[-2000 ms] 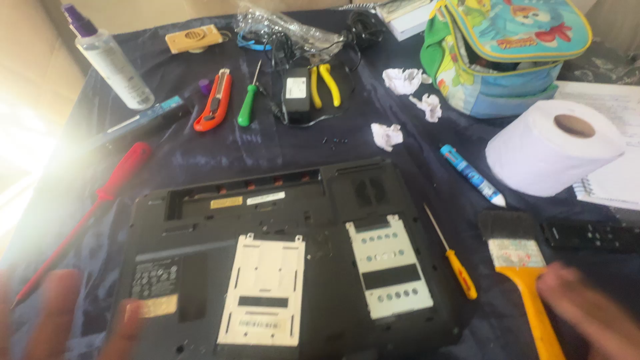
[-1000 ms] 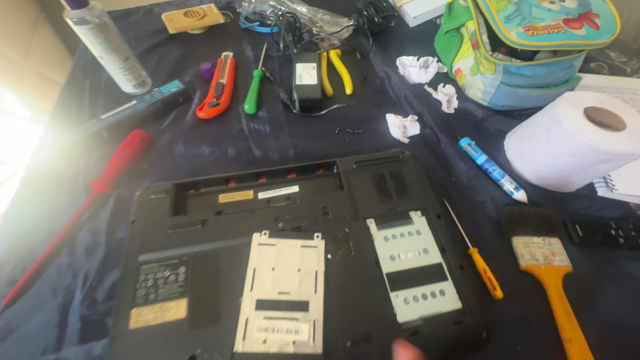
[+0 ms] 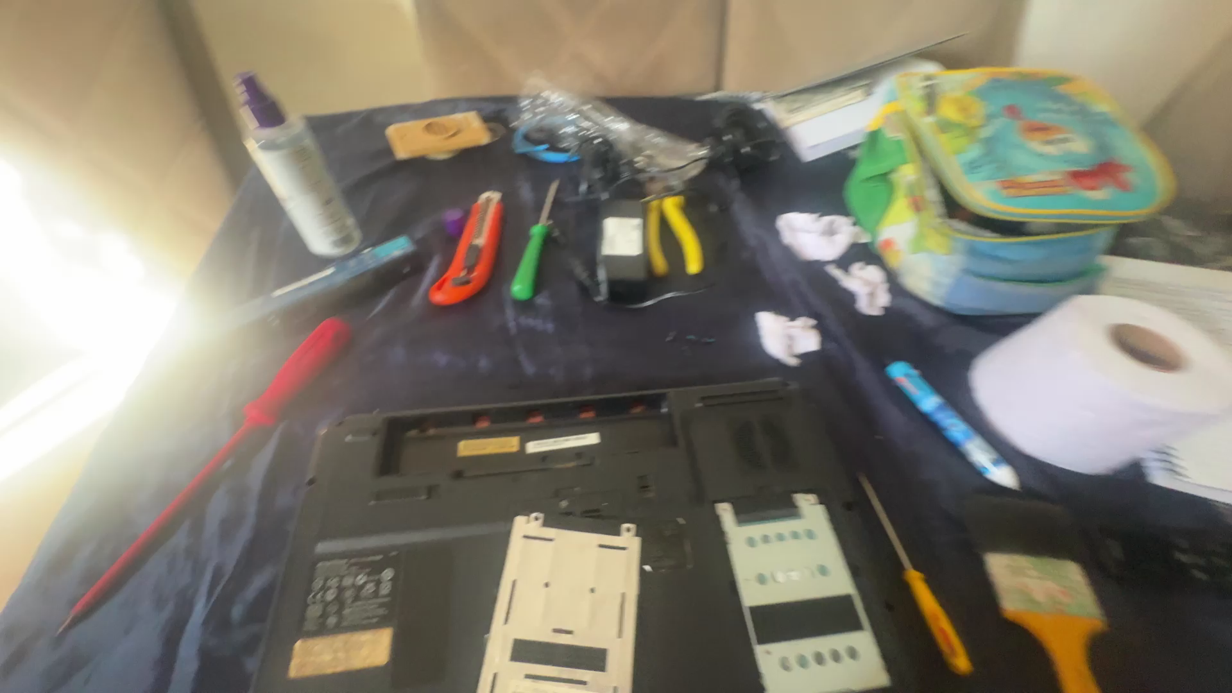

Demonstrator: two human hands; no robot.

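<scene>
Neither my left hand nor my right hand is in view. A black laptop (image 3: 433,539) lies underside up at the bottom centre, its battery bay open along the far edge. Two metal drive caddies rest on it, one beige (image 3: 568,597) at the middle and one silver (image 3: 804,597) to the right. A red long-shaft screwdriver (image 3: 289,371) lies to the laptop's left. On the right are a yellow-handled screwdriver (image 3: 934,616) and a paintbrush (image 3: 1049,597). Beyond the laptop lie a red utility knife (image 3: 469,252), a green screwdriver (image 3: 529,260) and yellow-handled pliers (image 3: 681,236) beside a black power adapter (image 3: 623,252).
At the far left stands a spray bottle (image 3: 303,192), near a dark laptop battery (image 3: 346,279). Crumpled paper (image 3: 789,335), a blue-and-white tube (image 3: 948,422), a paper roll (image 3: 1078,395) and a colourful bag (image 3: 1020,260) are on the right. Small screws (image 3: 691,338) lie beyond the laptop.
Both hands, seen at the lower edge two seconds ago, have left the view; a fingertip was still there one second ago. The view has tilted up.
</scene>
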